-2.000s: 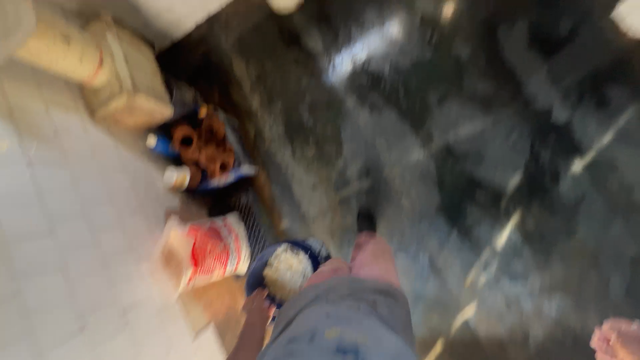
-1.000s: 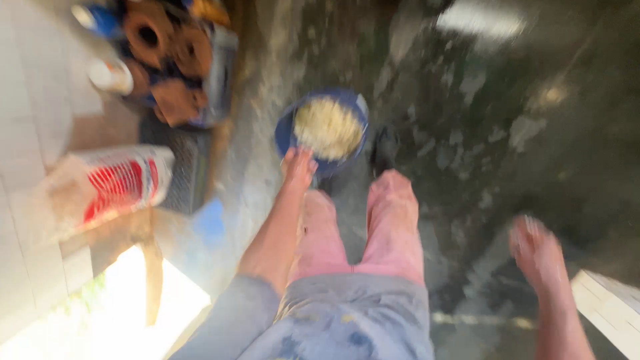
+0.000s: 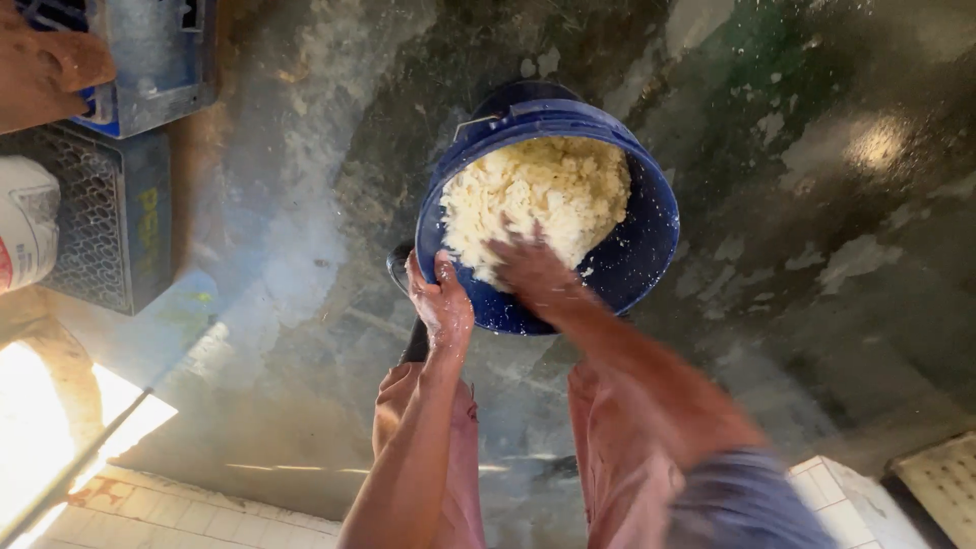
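Observation:
A blue plastic bucket point(image 3: 545, 221) stands tilted between my feet, its mouth facing me. Inside lies a pale, crumbly, dough-like mass point(image 3: 545, 198), and white crumbs stick to the wall. My left hand point(image 3: 442, 301) grips the rim at the lower left, thumb inside, with white residue on the skin. My right hand point(image 3: 530, 263), blurred by motion, reaches into the bucket and touches the near side of the mass. Its fingertips are partly sunk in or blurred, so whether they close on any of it is unclear.
At the left are a dark plastic crate point(image 3: 145, 221), a grey-blue crate point(image 3: 164, 69) with reddish-brown clay-like pieces point(image 3: 53, 72), and a white sack point(image 3: 27, 221). A thin dark rod point(image 3: 84, 457) crosses the lower left. White tiled edges border the worn, stained floor point(image 3: 762, 320).
My right hand, apart from the bucket at the right a second ago, is now inside it on the pale mass. My left hand stays at the rim. The bucket fills more of the view.

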